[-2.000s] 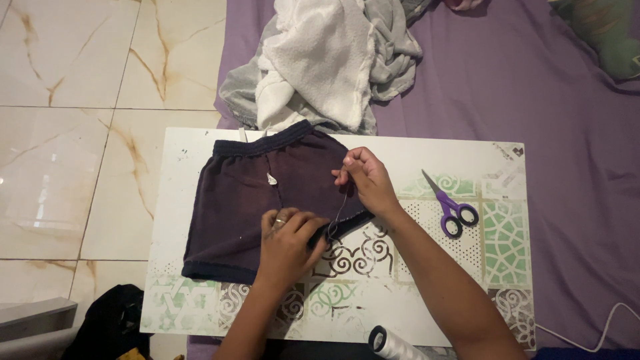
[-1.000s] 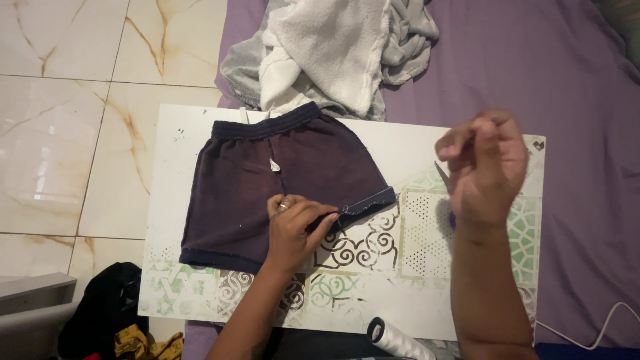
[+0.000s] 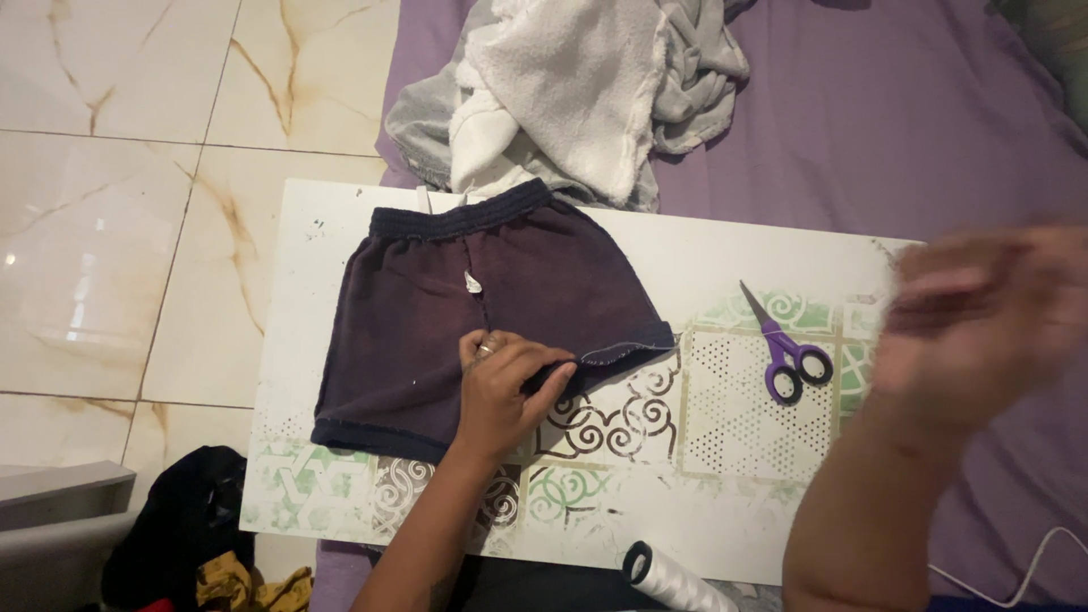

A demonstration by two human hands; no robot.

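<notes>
A pair of dark purple-brown cloth shorts (image 3: 408, 340) with a navy waistband and hems lies on a patterned white board, a small white tag at its middle seam. My left hand (image 3: 514, 382), with a ring on one finger, pinches the hem of the right leg, where a pale thread runs along the edge. My right hand (image 3: 977, 314) is raised and blurred at the right, away from the cloth; whether it holds a needle cannot be made out. Purple-handled scissors (image 3: 786, 353) lie on the board between the shorts and my right hand.
The board (image 3: 731, 527) rests on a purple sheet (image 3: 841, 127). White and grey fleecy cloth (image 3: 578, 85) is heaped behind it. A spool of white thread (image 3: 680, 582) lies at the near edge. Black cloth (image 3: 183, 518) and yellow cloth (image 3: 225, 582) lie at lower left; a white cord (image 3: 1020, 586) at lower right.
My right hand was close to the hem with thread, then rose away to the right, and is now farther right. My left hand stays on the hem.
</notes>
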